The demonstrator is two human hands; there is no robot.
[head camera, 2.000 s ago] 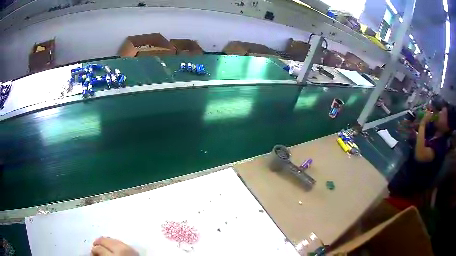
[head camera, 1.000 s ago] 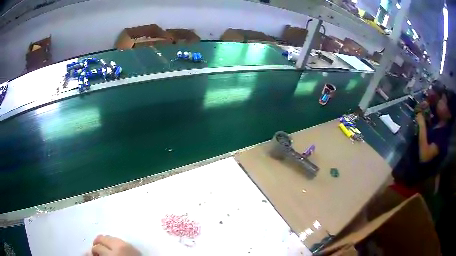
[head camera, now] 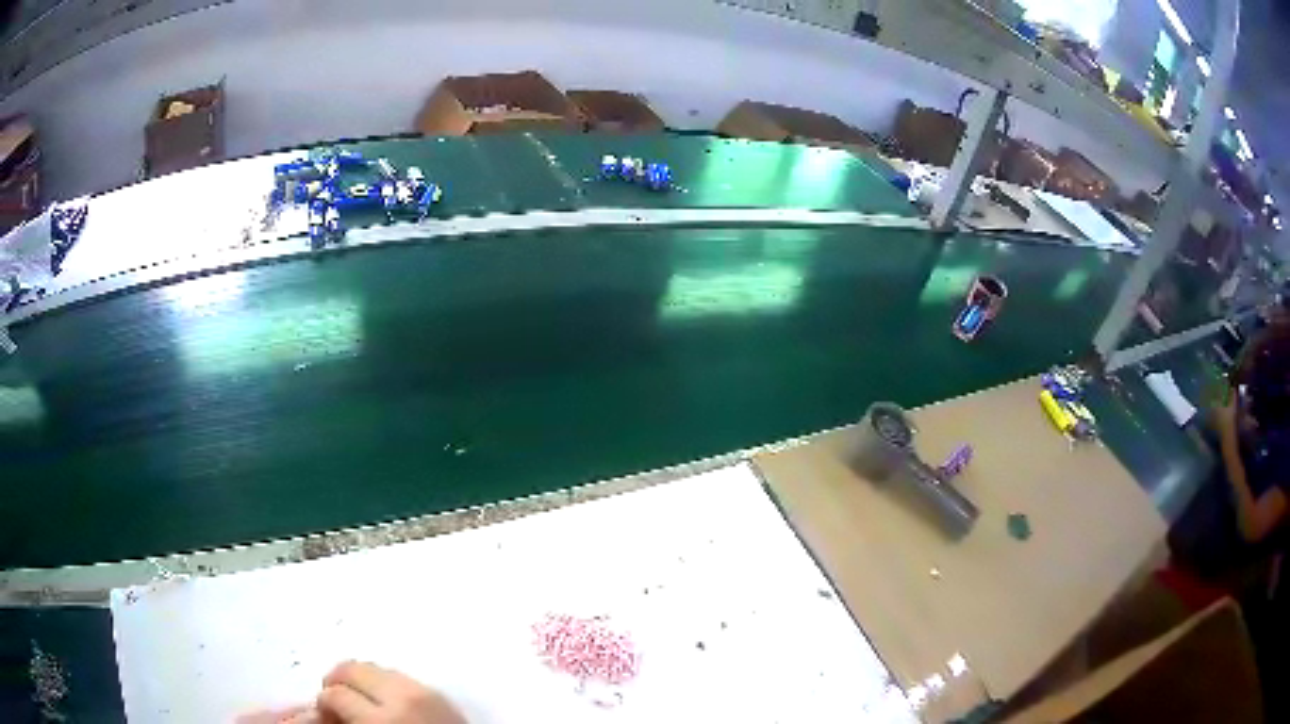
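Note:
My right hand is at the bottom edge of the picture, on the left part of the white sheet. Its fingers are bent and point left; the rest is cut off, and I cannot tell whether it holds anything. A pale pinkish shape shows beside the fingertips at the edge, a left fingertip or a pink part, too cut off to tell. No more of my left hand shows. A loose scatter of small pink parts lies on the sheet to the right of my right hand.
A grey unit and a purple piece lie on the tan board. A pink unit with blue inside is on the green belt. Cardboard box flaps stand at lower right; a person is at far right.
The view has turned left, so the scene sits further right. The pink unit on the belt has moved left relative to the tan board. The pinkish shape now shows beside my right fingertips.

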